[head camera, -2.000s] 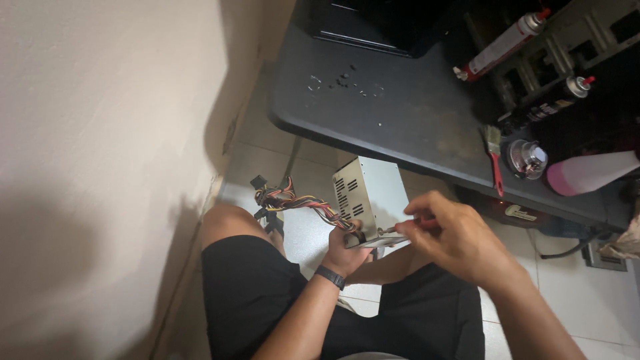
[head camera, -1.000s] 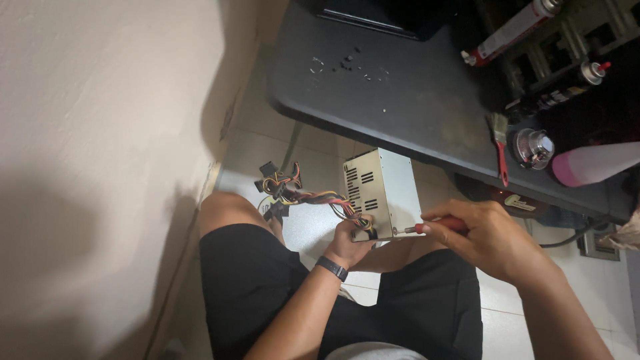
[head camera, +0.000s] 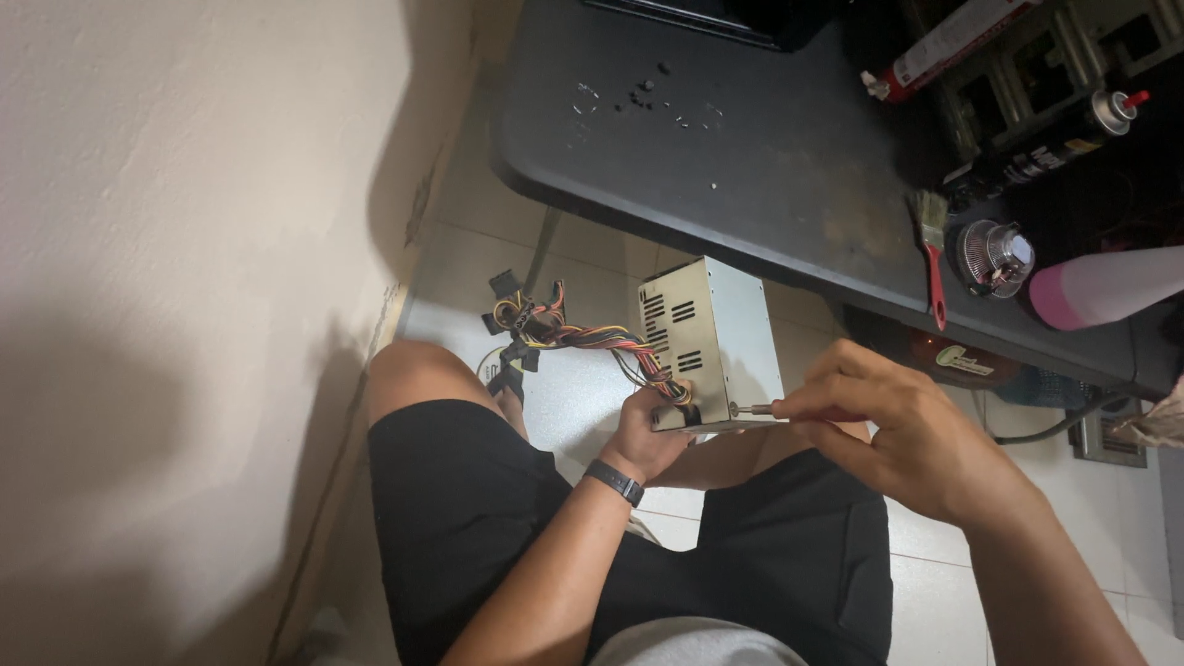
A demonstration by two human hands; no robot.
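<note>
A metal computer power supply unit (head camera: 743, 342) is held between my knees and the table edge, its slotted side facing left. My left hand (head camera: 645, 435) grips its lower corner, near where the cable bundle (head camera: 601, 338) comes out; several dark connectors hang at the bundle's far end. My right hand (head camera: 860, 425) is closed around a screwdriver, whose handle is mostly hidden by the fingers. The screwdriver's metal shaft (head camera: 760, 409) points left, with its tip at a screw near the unit's lower corner.
Small screws and bits (head camera: 647, 85) lie on the dark table (head camera: 777, 139). Farther right are a red-handled brush (head camera: 934, 264), a round metal heatsink (head camera: 994, 259), a bottle of pink liquid (head camera: 1101, 289) and spray cans (head camera: 1045, 153). A wall (head camera: 203, 277) stands at the left.
The power supply has turned a little and shows more of its slotted side than two seconds ago. My right hand has moved lower and right relative to it, and the screwdriver now shows clearly.
</note>
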